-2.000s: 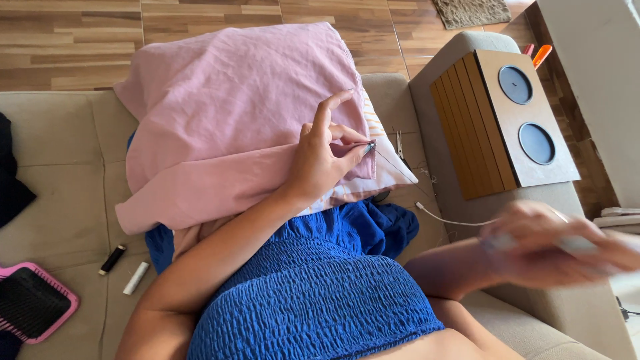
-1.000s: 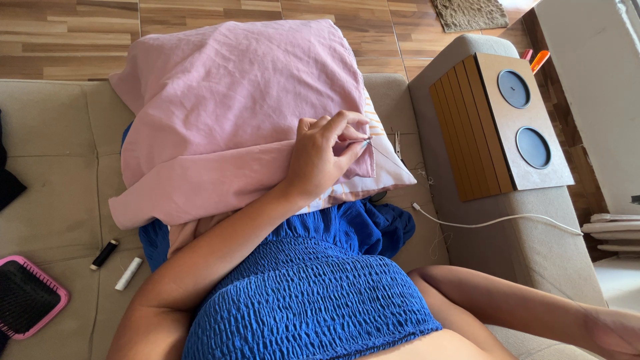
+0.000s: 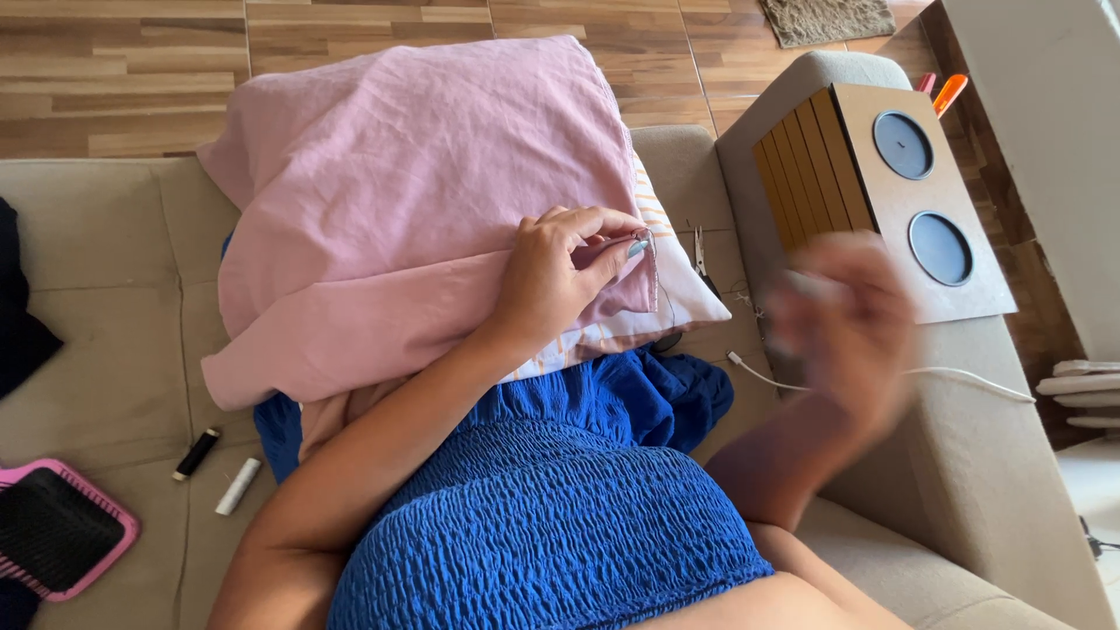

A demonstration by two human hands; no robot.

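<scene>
A large pink cloth (image 3: 420, 175) lies over a pillow with a white, orange-striped cover (image 3: 691, 280) on my lap. My left hand (image 3: 569, 262) pinches the cloth's right edge between thumb and fingers, near a stitched corner. A dark thread hangs in a loop beside that edge. My right hand (image 3: 844, 324) is raised to the right of the pillow, in front of the sofa arm, and is blurred; whether it holds a needle or thread cannot be seen. Small scissors (image 3: 700, 254) lie on the sofa just right of the pillow.
On the right sofa arm sits a slatted wooden tray (image 3: 949, 192) with two round dark recesses. A white cable (image 3: 962, 374) crosses that arm. To the left lie a black thread spool (image 3: 196, 454), a white thread spool (image 3: 237, 486), a pink hairbrush (image 3: 122, 547) and dark fabric (image 3: 22, 306).
My right hand was low at the far right one second ago; it has come back up and inward, toward the pillow. My left hand keeps its pinch on the pink cloth.
</scene>
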